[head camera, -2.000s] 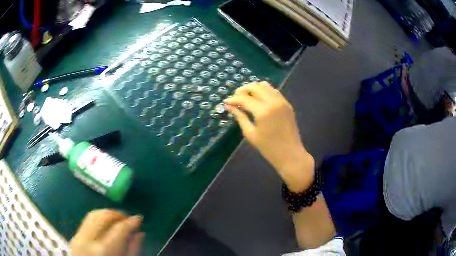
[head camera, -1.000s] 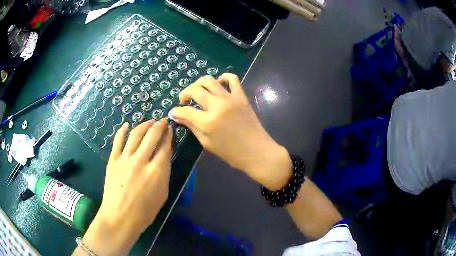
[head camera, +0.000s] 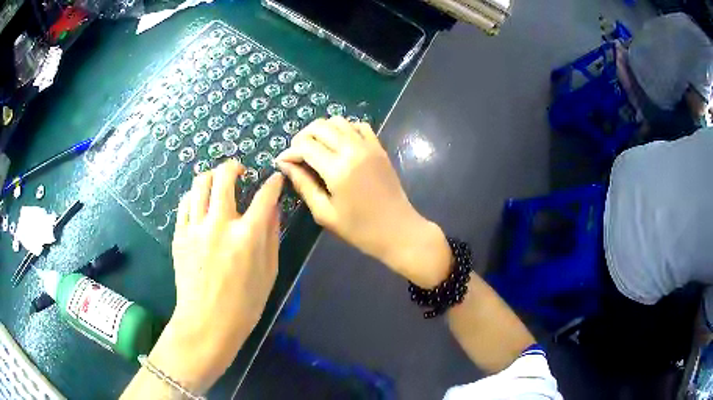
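The clear blister tray (head camera: 168, 144) lies on the dark green bench, with rows of round pockets holding shiny discs; its lower-left rows look unfilled. My left hand (head camera: 227, 258) lies over the tray's near edge, fingers bent, thumb raised towards my right hand. My right hand (head camera: 356, 191), with a dark bead bracelet, is over the tray's near right corner, its thumb and index fingertips close together beside my left thumb. Whether a small part is between the fingertips cannot be made out. My hands hide the tray's near corner.
A green squeeze bottle (head camera: 102, 314), black tool (head camera: 109, 259), white tissue (head camera: 34, 230), blue-ended pen (head camera: 51, 166) and small discs lie left. A phone (head camera: 352, 30) and stacked boards (head camera: 481, 11) are at the back. The bench edge, blue stools (head camera: 547, 246) and a seated person (head camera: 664, 219) are right.
My left hand has come onto the tray from the lower left. Since one second ago, its thumb has lifted and moved towards my right fingertips. The tray appears further left in view than at first.
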